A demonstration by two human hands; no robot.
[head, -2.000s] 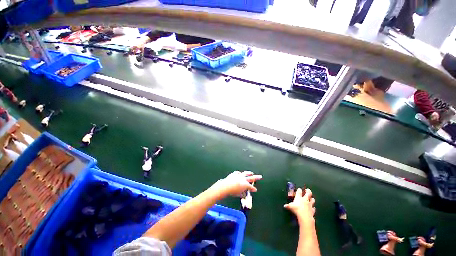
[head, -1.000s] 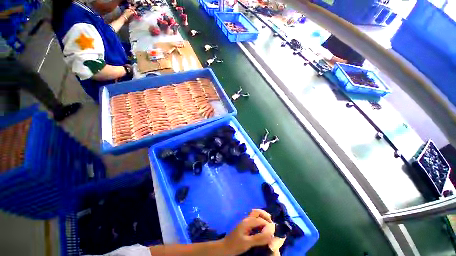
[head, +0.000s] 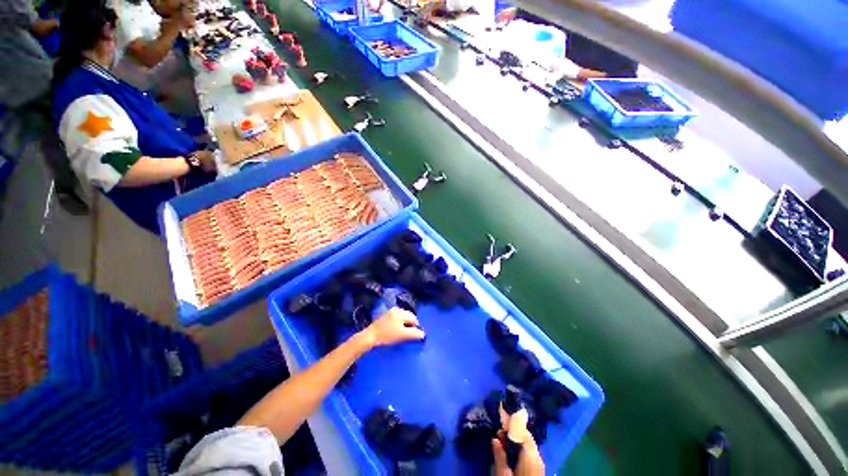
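Note:
The blue parts tray [head: 563,358] lies in front of me with loose black moulded pieces [head: 409,260] in clumps along its sides and bare blue floor in the middle. My left hand [head: 395,327] is over the tray's middle beside the upper clump, fingers bent together; whether they pinch anything is hidden. My right hand [head: 523,453] is at the tray's near right end, closed around a black-and-cream part [head: 512,414] that points up between the fingers. Black-and-white Y-shaped pieces [head: 496,258] lie spaced along the green belt.
A tray of flesh-coloured limbs [head: 279,218] adjoins at the upper left. A metal rail [head: 576,218] runs beyond the belt [head: 558,288]. Stacked blue crates [head: 112,363] stand lower left. A person in a blue and white jacket [head: 121,121] works at the left. A dark part [head: 715,446] lies at lower right.
My hands were together at the tray's near right end. My left hand has moved away up the tray; my right hand remains there with the part. The view has shifted slightly.

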